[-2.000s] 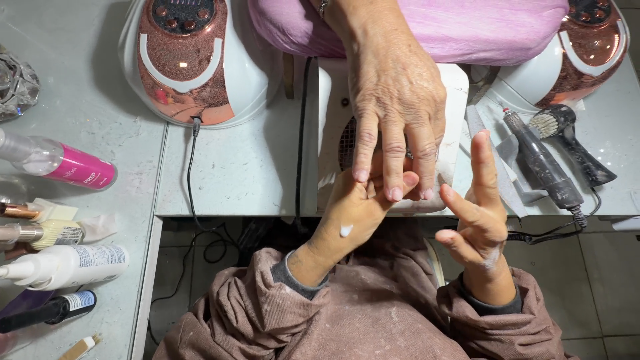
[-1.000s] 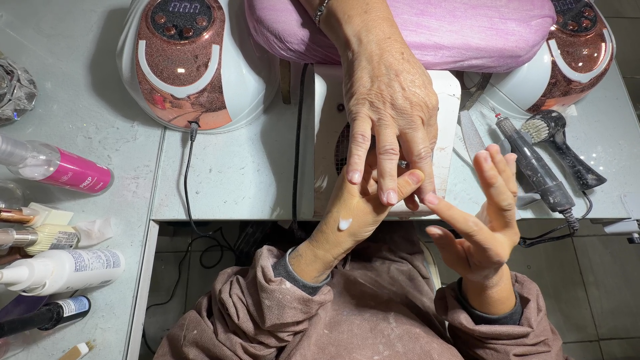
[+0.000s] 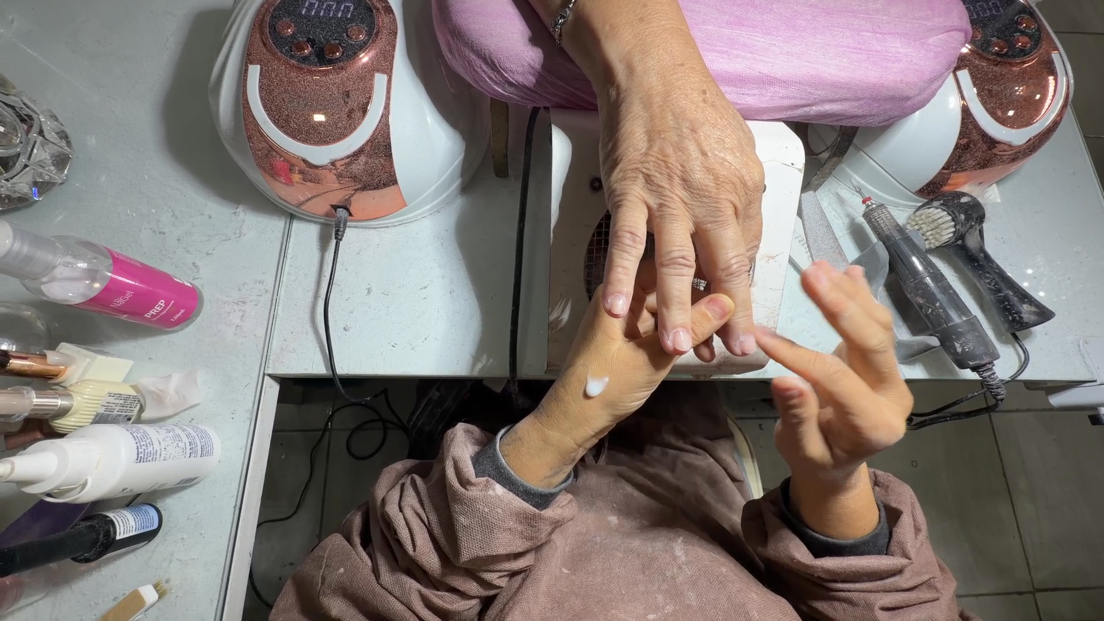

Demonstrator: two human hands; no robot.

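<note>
Another person's hand [image 3: 681, 190] reaches down from the top, palm down, wrist by a pink cushion [image 3: 828, 56]. Below it, my left hand [image 3: 617, 358] holds one of its fingers, my thumb lying over the finger near the nail; my other fingers are partly hidden beneath. A dab of white cream [image 3: 596, 385] lies on the back of my left hand. My right hand [image 3: 841, 371] has its fingers apart and holds nothing; its index fingertip touches or nearly touches the tip of another of the person's fingers.
Nail lamps [image 3: 319, 103] [image 3: 1005, 95] stand on both sides. A dust collector [image 3: 776, 216] lies under the hands. At right are a nail drill handpiece [image 3: 931, 285], a black-handled brush [image 3: 983, 259] and a nail file [image 3: 819, 228]. Bottles [image 3: 142, 289] [image 3: 147, 457] lie at left; a cable [image 3: 332, 319] hangs over the edge.
My right index fingertip has come to the tip of the person's finger, from a little apart two seconds ago. My left hand keeps its hold, with the white dab still on it.
</note>
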